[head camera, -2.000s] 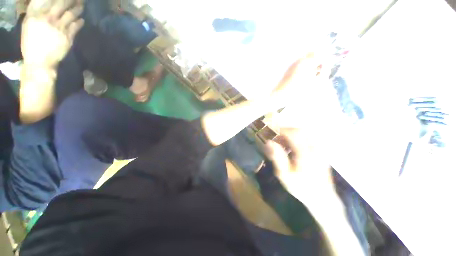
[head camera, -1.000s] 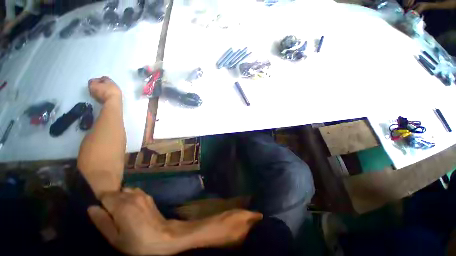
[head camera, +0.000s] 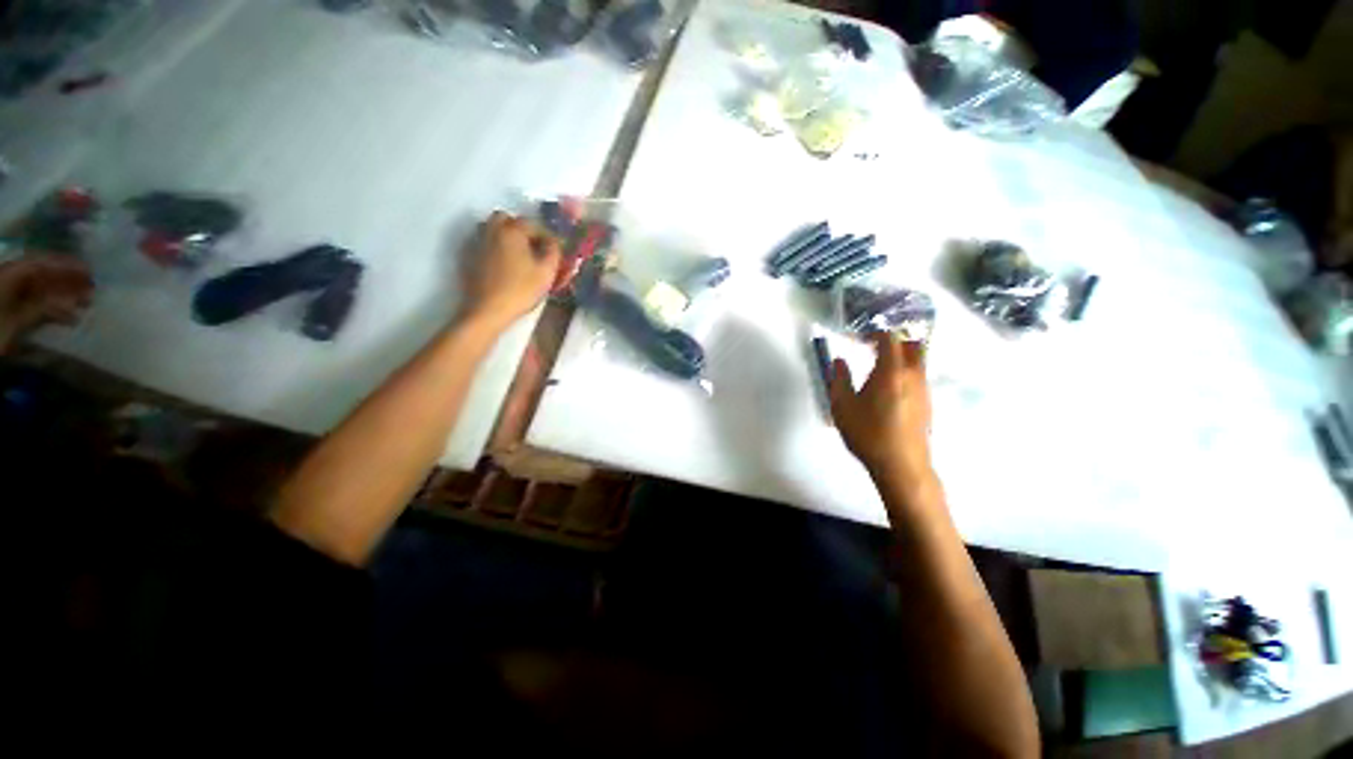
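My left hand (head camera: 512, 270), bare, has its fingers curled at the left side of a clear bag with a red part (head camera: 582, 258), on the table's wooden seam. Whether it grips the bag is not clear. My right hand (head camera: 886, 408), bare, reaches over the white table with thumb and fingers apart. Its fingertips are at the lower edge of a bagged dark lead bundle (head camera: 887, 309); its thumb is beside a black rod (head camera: 822, 371). A dark coiled bundle (head camera: 641, 329) lies between my hands. Several parallel black rods (head camera: 825, 257) lie behind the bagged bundle.
Another person's hand (head camera: 42, 291) is at the far left edge. A black coil (head camera: 275, 286) lies left of my left arm. Another bagged bundle (head camera: 1009, 282) is to the right. Yellowish bagged parts (head camera: 809, 111) lie at the back. A cardboard divider tray (head camera: 542, 501) is under the table edge.
The view has swung, and the table items appear shifted. My right hand has come up from my lap to the bagged bundle. My left hand now touches the area of the red part.
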